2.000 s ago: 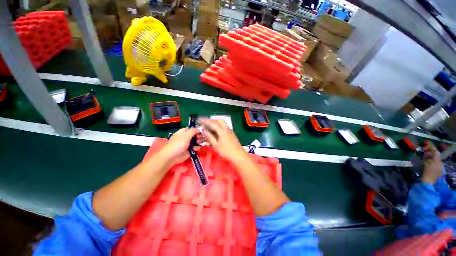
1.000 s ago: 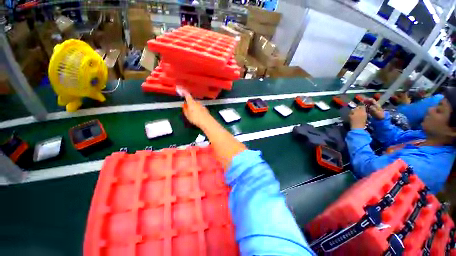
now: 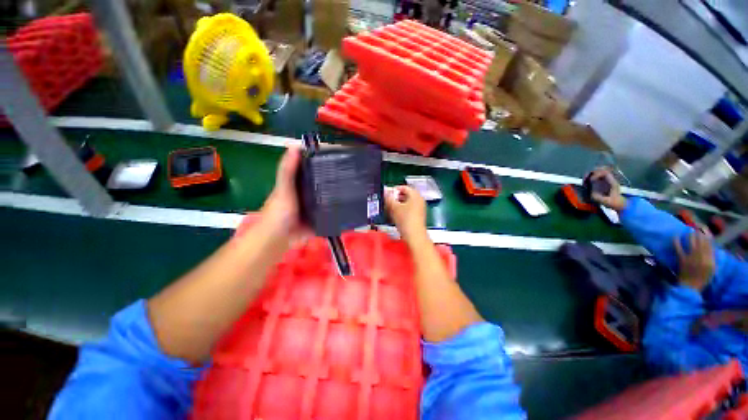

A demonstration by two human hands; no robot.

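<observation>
My left hand (image 3: 287, 193) holds up a black box part (image 3: 340, 190) by its left side, its panel with fine white text and a small white label area facing me. A black watch strap (image 3: 339, 255) hangs below the box and a strap end shows above it, by the left fingers. My right hand (image 3: 408, 209) is at the box's lower right, with a small white piece (image 3: 394, 193) at the fingertips. The red-pink foam tray (image 3: 328, 344) lies below, its visible pockets showing no watches.
Orange-rimmed boxes (image 3: 195, 166) and pale lids (image 3: 133, 174) line the green belt. Stacked foam trays (image 3: 410, 78) and a yellow fan (image 3: 227, 70) stand beyond. At right, a person's hand (image 3: 607, 190) holds a dark object; another orange-rimmed box (image 3: 617, 323) lies nearer.
My right hand has come back from across the belt. My left hand, out of view one second ago, now holds the black box part up. The view has swung left.
</observation>
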